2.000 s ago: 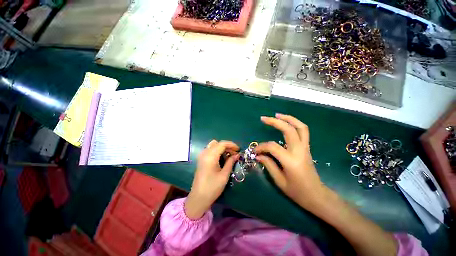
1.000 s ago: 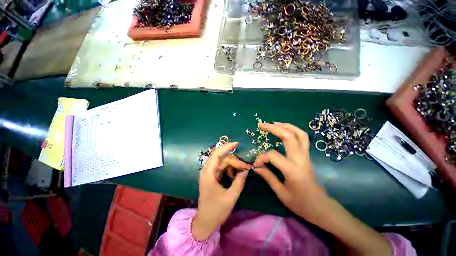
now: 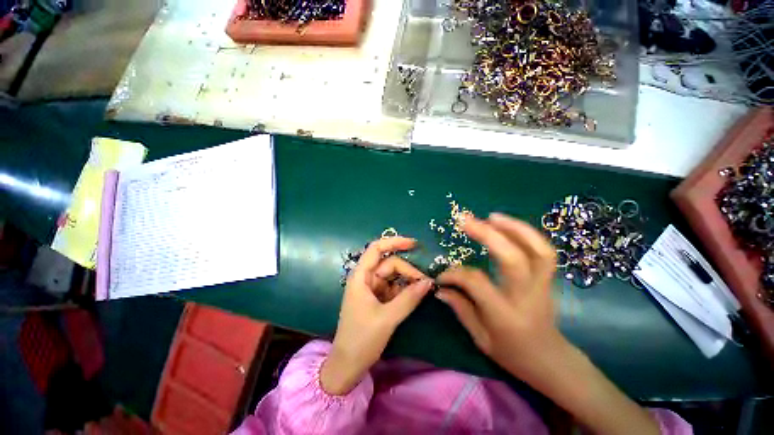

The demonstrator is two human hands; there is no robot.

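Observation:
My left hand [image 3: 375,299] and my right hand [image 3: 513,297] meet at the fingertips above the green bench. A tiny dark fitting [image 3: 435,287] is pinched between them, too small and blurred to make out its shape. A loose scatter of tiny gold pieces [image 3: 456,251] lies just beyond my fingertips. A small heap of ringed fittings [image 3: 350,262] lies behind my left hand, partly hidden by it. A larger heap of silver and dark ringed fittings [image 3: 594,240] lies to the right of my right hand.
An open record book [image 3: 195,219] lies at left on a yellow booklet [image 3: 89,204]. Paper slips [image 3: 679,285] with a pen lie at right beside an orange tray [image 3: 721,170]. Beyond are another orange tray [image 3: 297,32] and a clear tray [image 3: 624,110] of mixed fittings. Red crates [image 3: 208,370] stand below left.
My hands have moved from the small heap of ringed fittings to the near side of the gold scatter. The camera view has shifted. My right hand's outer fingers are blurred now.

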